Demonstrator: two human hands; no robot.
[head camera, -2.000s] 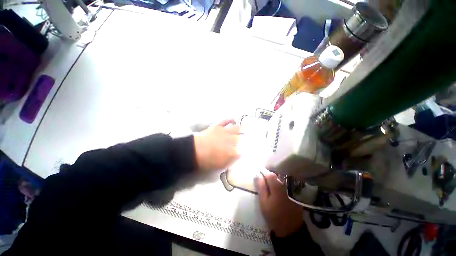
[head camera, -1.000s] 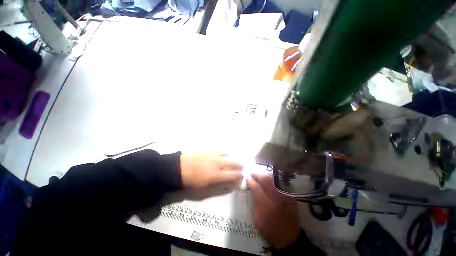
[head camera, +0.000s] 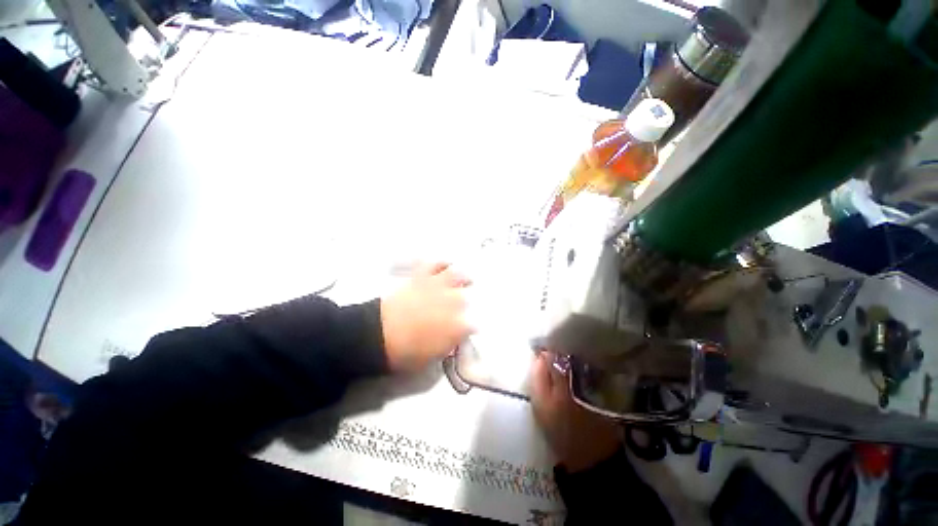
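Observation:
A small pale fabric piece with a dark curved edge (head camera: 494, 372) lies on the white table below the sewing machine head (head camera: 581, 272), partly lost in glare. My left hand (head camera: 427, 316) lies over its left side, fingers towards the needle area; the fingertips are washed out. My right hand (head camera: 571, 419) is at its right edge, below the machine head and partly behind the bent shiny wire loop (head camera: 643, 413). Glare hides the needle and presser foot, and whether either hand grips the fabric or only rests on it.
An orange drink bottle (head camera: 614, 156) and a metal flask (head camera: 699, 64) stand behind the head. A large green cylinder (head camera: 761, 154) is above it. Black-handled scissors (head camera: 658, 437) lie beneath the arm. A dark-edged piece (head camera: 276, 305) lies left; a purple tray (head camera: 60, 220) is farther left.
Since one second ago, my left hand has moved up and the fabric's dark curved edge shows again between my hands. The view has shifted, showing the bottle and flask again.

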